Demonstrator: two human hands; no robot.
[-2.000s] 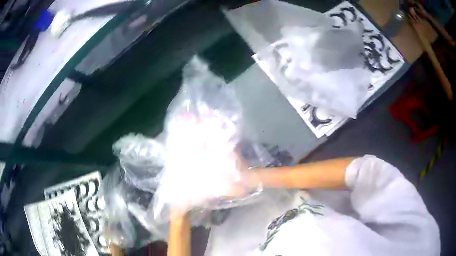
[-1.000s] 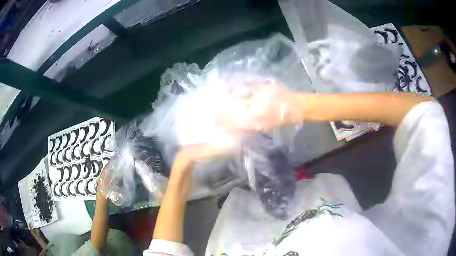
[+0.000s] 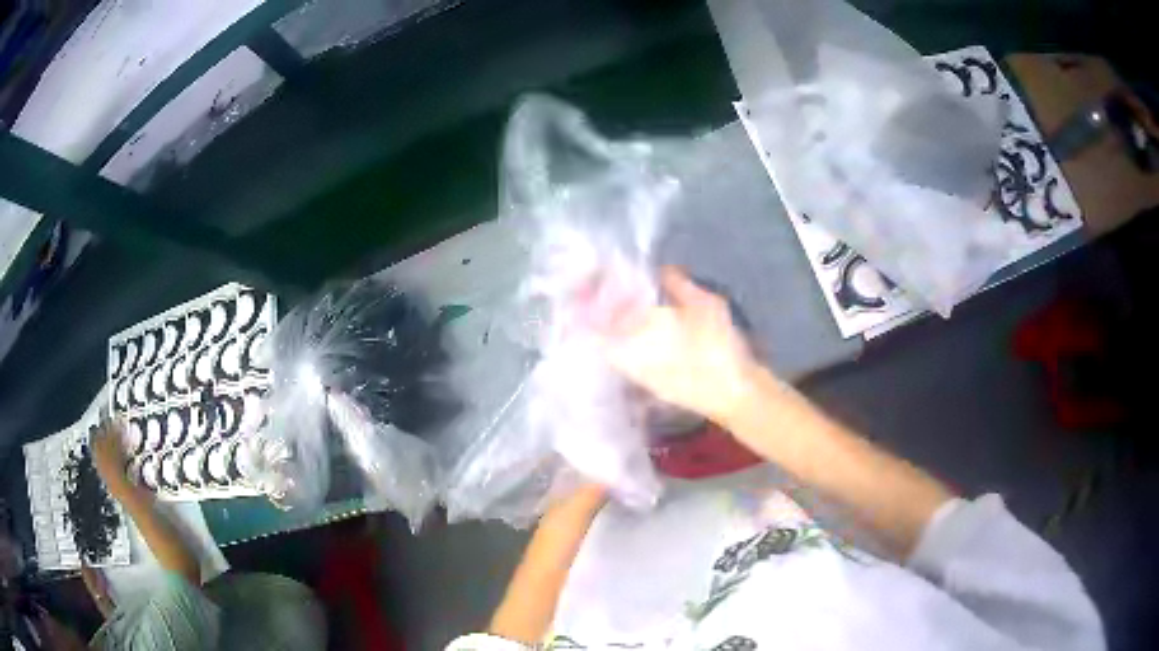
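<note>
A clear poly bag (image 3: 591,274) hangs crinkled and bunched in front of my chest; no dark parts can be made out in it. My right hand (image 3: 686,346) grips it at mid-height from the right, fingers partly covered by glare and film. My left hand is hidden behind the bag's lower part; only the left wrist (image 3: 578,505) and forearm show. A second clear bag (image 3: 362,369), gathered at its mouth, lies on the bench to the left with dark parts inside.
Left, a layout board (image 3: 191,388) of black crescents and a heap of black parts (image 3: 92,502), with another person's hand (image 3: 112,452). Right, another board (image 3: 858,286) under a milky foam bag (image 3: 877,165), and a brown carton (image 3: 1093,159). Red stools (image 3: 1061,350) below; green conveyor (image 3: 420,140) beyond.
My right hand has moved down and left, and the bag is now narrower and more upright. The dark bundle at my chest no longer shows. The other person's hand has moved from the left bag to the boards.
</note>
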